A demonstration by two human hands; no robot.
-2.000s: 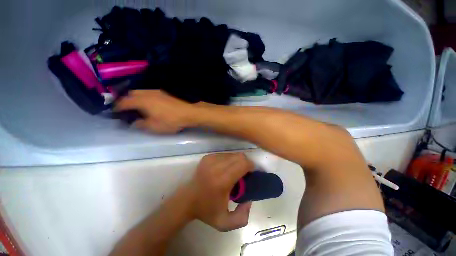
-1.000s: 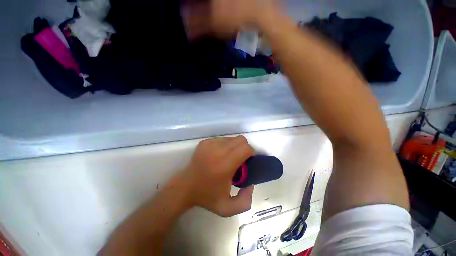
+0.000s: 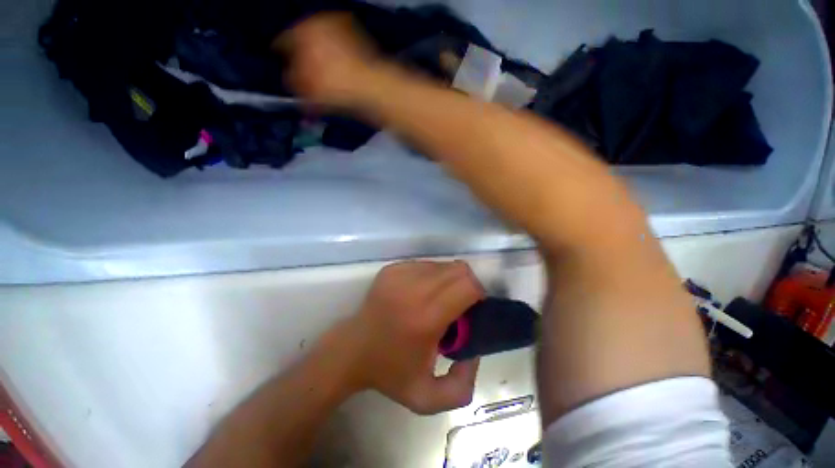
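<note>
My left hand (image 3: 423, 336) holds a dark thread cone (image 3: 499, 329) by its bright pink end, just above the white table. My right hand (image 3: 325, 62) reaches across into the pale blue-white tub and is blurred over the heaped black fabric (image 3: 247, 55). Its fingers merge with the dark cloth, so I cannot tell whether they grip anything. More dark cloth (image 3: 655, 101) lies at the tub's right end. White pieces (image 3: 478, 71) lie between the two heaps, and a small pink bit shows at the lower left.
The tub's near rim (image 3: 183, 259) runs along the white sewing table (image 3: 137, 366). A metal plate (image 3: 494, 439) is set in the table below my left hand. At the right are a white pen-like stick (image 3: 728, 320), a black object and an orange-red basket (image 3: 806, 297).
My right hand has moved left within the tub. The black fabric at the left now covers the pink cones seen before. My left hand still holds the cone. My right arm now hides the scissors.
</note>
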